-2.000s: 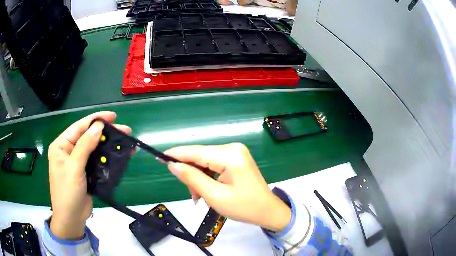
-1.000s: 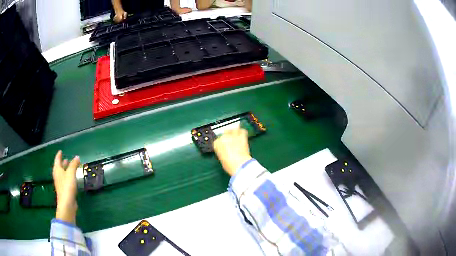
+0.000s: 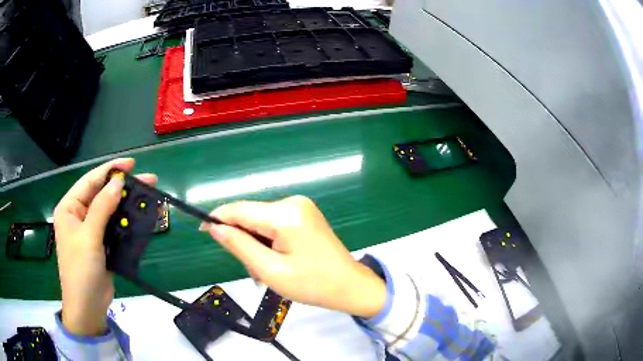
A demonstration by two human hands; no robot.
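Observation:
My left hand (image 3: 88,243) grips the solid camera end of a black phone middle frame (image 3: 134,224) with yellow dots. The frame is tilted above the belt and sheet. My right hand (image 3: 289,257) holds the frame's thin upper side rail between fingertips and thumb; whether a separate strip or tool is there cannot be told. The frame's far end, with orange-gold areas, shows below my right hand. Another black frame (image 3: 213,310) lies on the white sheet (image 3: 381,282) below, partly covered by the held one.
Dark tweezers (image 3: 460,280) and one frame (image 3: 509,278) lie at the sheet's right. Frames lie grouped (image 3: 32,345) at lower left. The green belt (image 3: 338,204) carries several frames (image 3: 436,155). Beyond are a red tray (image 3: 169,106) and black trays (image 3: 303,60). A grey machine cabinet (image 3: 557,92) stands right.
One second ago both hands were apart over the belt, the right at a frame there. Now both have come together on one frame held up. The view has shifted.

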